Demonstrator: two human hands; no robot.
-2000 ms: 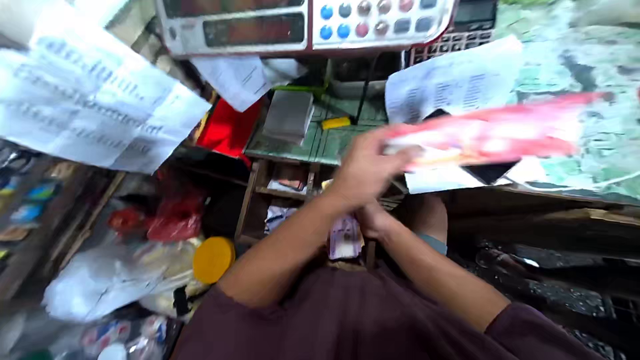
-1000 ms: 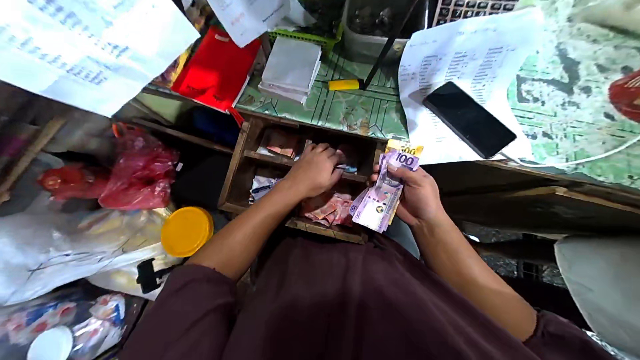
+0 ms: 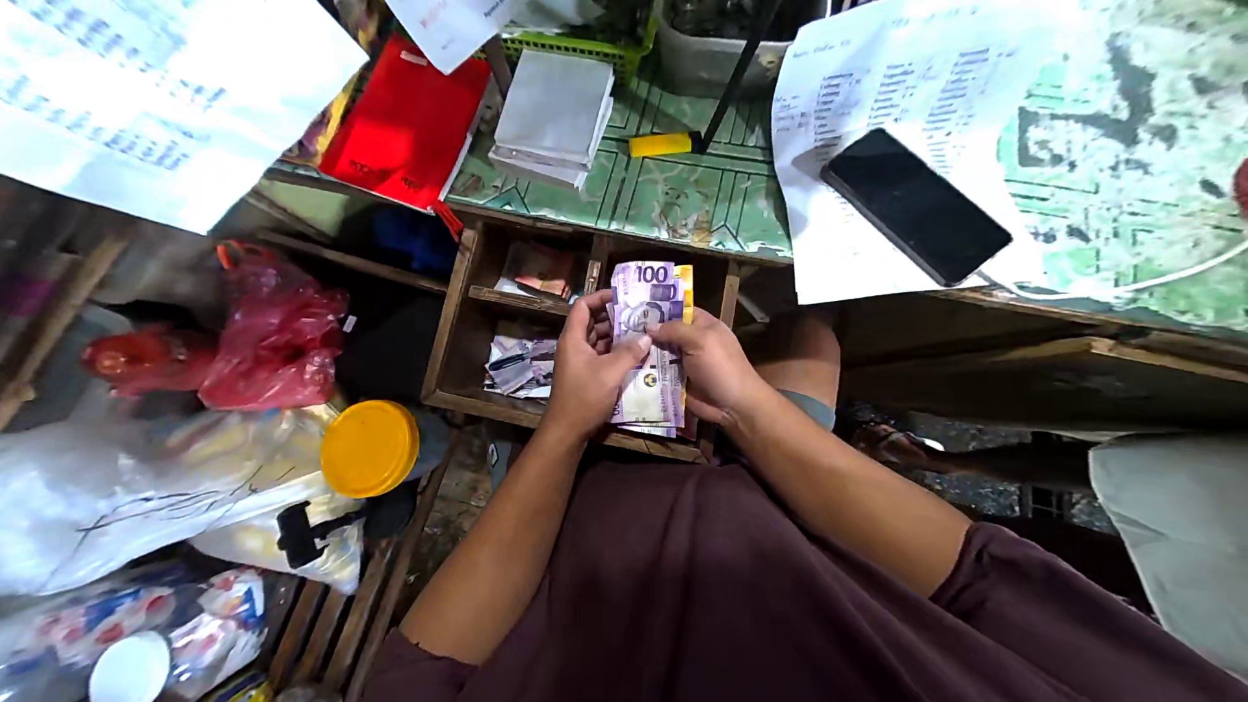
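A small stack of purple banknotes, with a yellow note edge showing at its right, is held upright over an open wooden drawer. My left hand grips the stack's left side, thumb on top. On the right side, my right hand pinches it with the thumb on the front note. Behind the hands, the drawer's compartments hold reddish-brown notes at the upper left and crumpled purple and white notes at the lower left. The compartments under the stack are mostly hidden.
On the green-patterned table lie a red notebook, a stack of white paper, a yellow lighter-like object and a black smartphone on a printed sheet. Plastic bags and a yellow lid are at left.
My left hand has left the drawer's compartments and taken hold of the banknotes. My right hand has brought them left, over the drawer. The red-and-white item held two seconds ago is out of the hands.
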